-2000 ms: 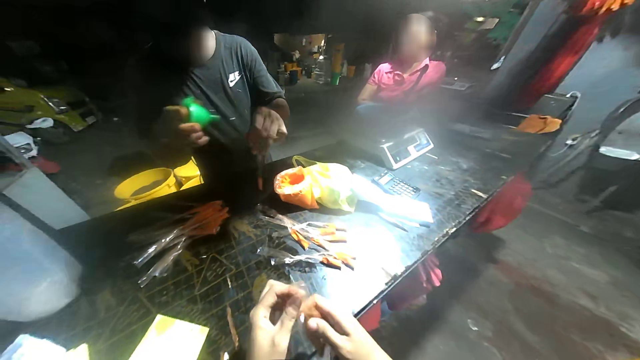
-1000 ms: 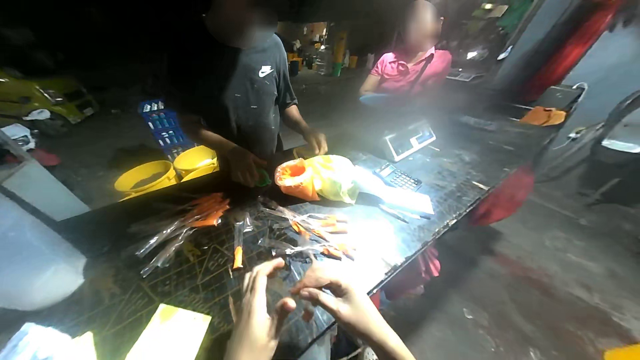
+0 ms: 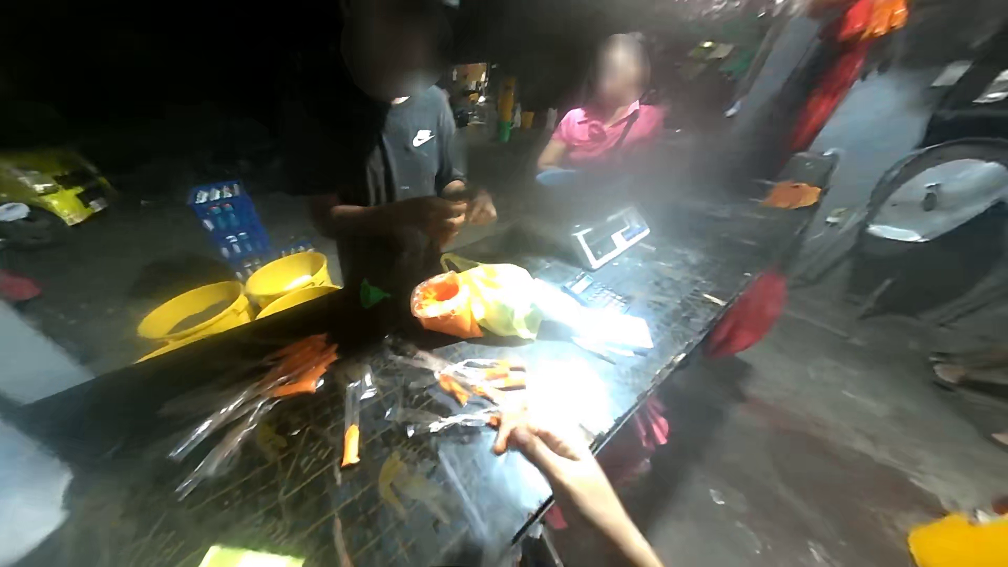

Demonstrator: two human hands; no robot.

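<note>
My right hand (image 3: 543, 445) reaches over the table's near right part, its fingertips at the end of a clear plastic packet (image 3: 457, 423) with orange contents; whether it grips the packet is unclear. Just beyond lie several similar packets (image 3: 492, 378) in a loose group. A single packet (image 3: 351, 425) with an orange lower end lies apart to the left. Farther left is a pile of orange-filled packets (image 3: 303, 366) with long clear ends. An orange and yellow plastic bag (image 3: 488, 299), open at its left end, stands behind the group. My left hand is out of view.
A digital scale (image 3: 610, 236) and a calculator (image 3: 594, 293) are on the table (image 3: 307, 488). A green funnel (image 3: 372, 294) is near the far edge. Yellow buckets (image 3: 197, 309) and a blue crate (image 3: 228, 220) stand beyond. Two people are across the table.
My right hand has moved forward to the packets, and my left hand has left the view. The person opposite has raised their hands from the table. The lone packet at left appeared after the earliest frame.
</note>
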